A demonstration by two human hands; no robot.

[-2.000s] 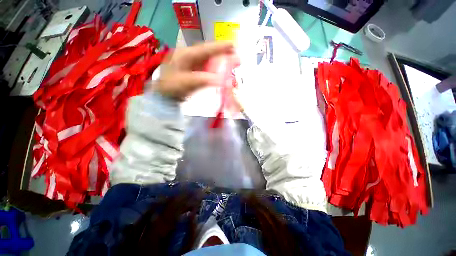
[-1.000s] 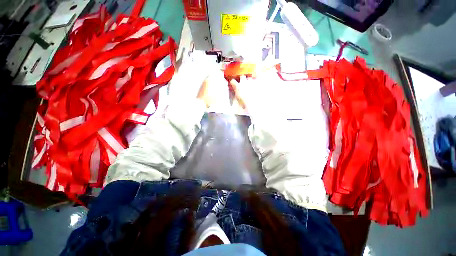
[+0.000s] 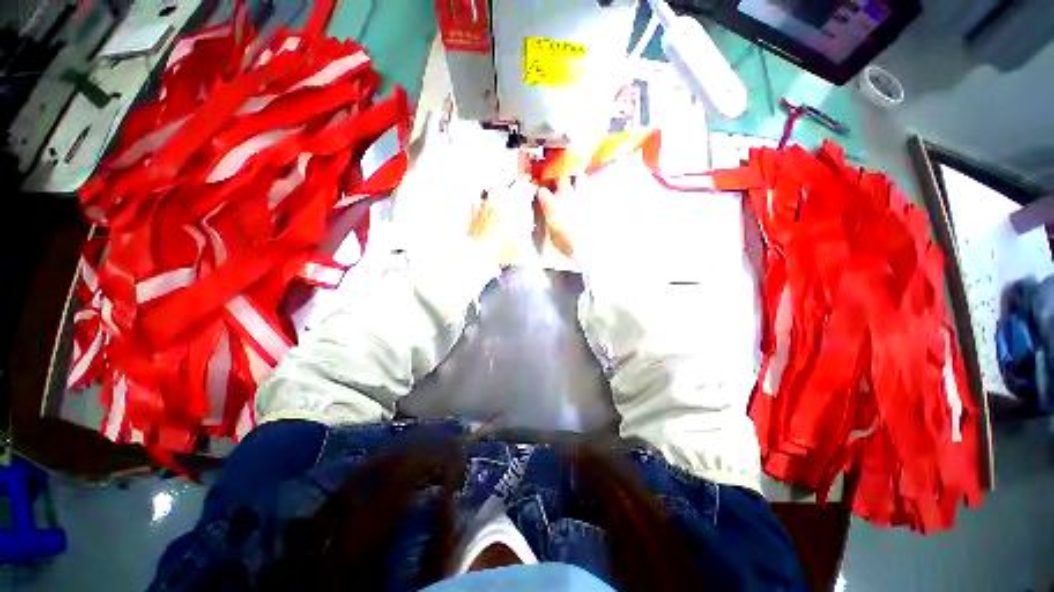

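A red strip [image 3: 624, 148], orange under the lamp, lies below the needle area of the white sewing machine head [image 3: 566, 87]. A thin length runs right to the right pile of strips [image 3: 855, 324]. My left hand [image 3: 491, 214] and my right hand [image 3: 557, 220] are close together just in front of the presser foot [image 3: 511, 137]. Both are washed out by glare, but their fingers meet at the near end of the strip. The exact grip of each hand is hard to see. The left pile of strips [image 3: 220, 243] is a loose tangle with pale bands.
A shiny grey metal sheet [image 3: 514, 347] lies between my forearms. A white lamp or attachment [image 3: 703, 72] is right of the head. Dark snips [image 3: 816, 117], a white ring [image 3: 881, 86] and a dark screen [image 3: 809, 29] are at the upper right.
My left hand has come from beside the machine head down to the needle area. The strip, upright between my hands earlier, now lies across below the needle, its right part raised in a fold.
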